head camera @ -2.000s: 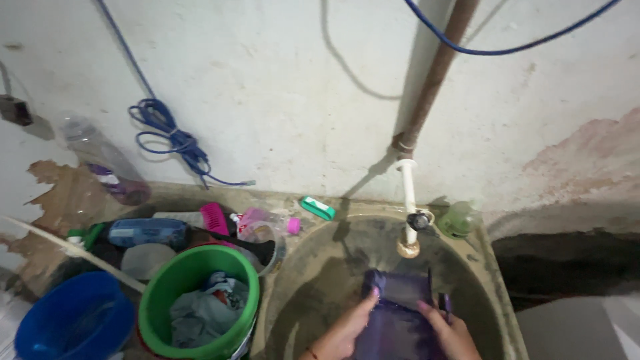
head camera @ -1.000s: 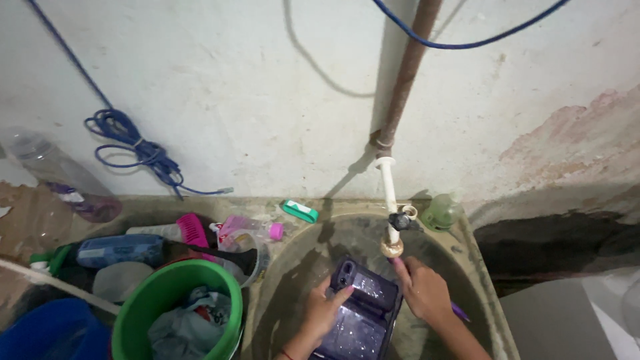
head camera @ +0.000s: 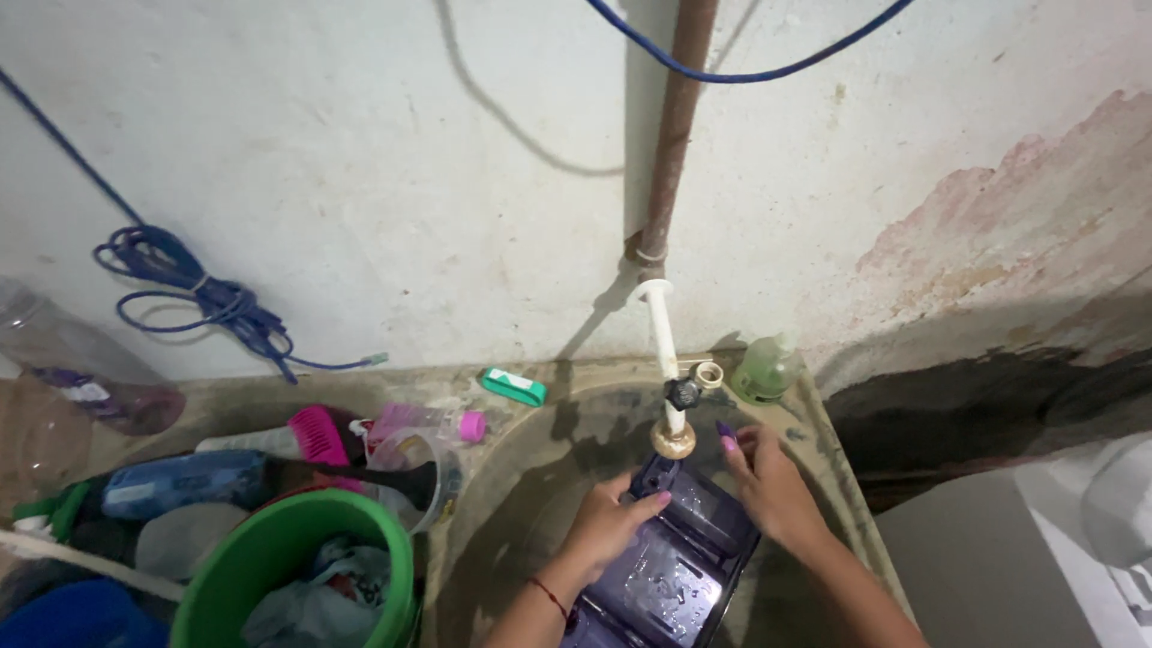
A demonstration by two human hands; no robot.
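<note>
My left hand (head camera: 612, 526) grips the upper left edge of a dark purple, translucent plastic container (head camera: 661, 576) with raised dividers, tilted in the round basin (head camera: 486, 504). Water drops dot its surface. My right hand (head camera: 765, 481) is beside the container's upper right edge, fingers bent, with a small purple thing (head camera: 725, 430) at the fingertips; whether it is held or is a nail cannot be told. Just above the container is the mouth of the white tap (head camera: 673, 439), with its black knob (head camera: 683, 393). No running water can be made out.
A green bucket (head camera: 400, 558) with cloth or plastic inside stands left of the basin, near a blue basin (head camera: 81, 616), bottles and a pink brush (head camera: 319, 436). On the rim lie a green-handled brush (head camera: 513, 386) and a green bottle (head camera: 763, 369). Bundled blue cable (head camera: 207, 292) hangs on the wall.
The container has shifted from lower in the basin to beneath the tap. My right hand has let go of it since the earliest frame, reached the tap, then moved to the tap's right.
</note>
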